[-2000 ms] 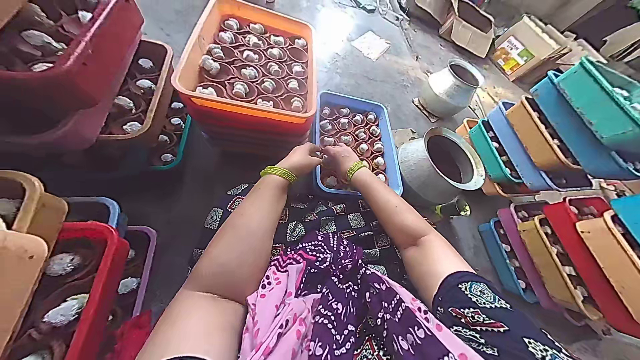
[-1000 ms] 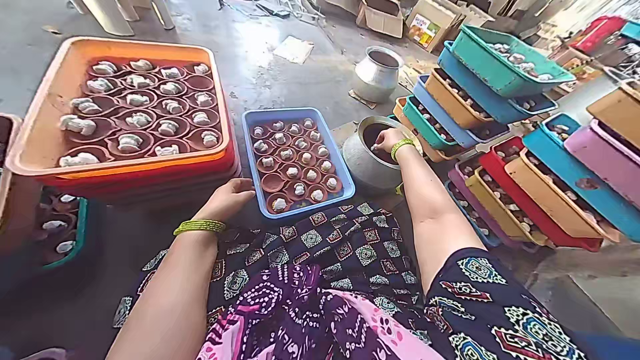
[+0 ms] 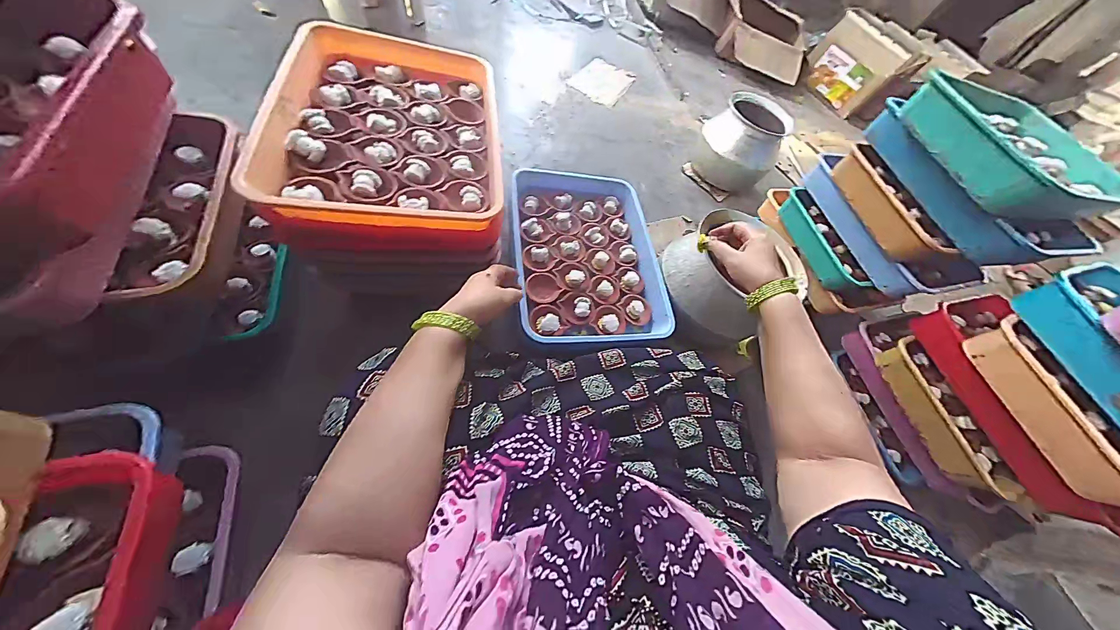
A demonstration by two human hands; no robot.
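A blue plastic tray [image 3: 656,315] on the floor holds rows of small reddish-brown clay cups, most with a white lump inside; one cup [image 3: 544,287] at its left side shows no white lump. My left hand [image 3: 492,293] rests against the tray's left rim, fingers loosely bent, seemingly holding nothing. Over the mouth of a grey metal pot [image 3: 700,293], just right of the tray, is my right hand [image 3: 744,254]. Its thumb and fingers pinch a small yellow-green piece [image 3: 703,243]. What lies inside the pot is hidden.
An orange tray [image 3: 367,214] of similar cups tops a stack at the left. More coloured trays stand stacked along both sides, including a teal one [image 3: 980,149]. A second metal pot [image 3: 744,140], a paper sheet [image 3: 602,80] and cardboard boxes [image 3: 862,66] are farther back.
Two seconds ago both hands met over the blue tray. My right hand then went right, into the pot's mouth, and now shows a small yellow-green piece. My left hand has moved to the tray's left rim.
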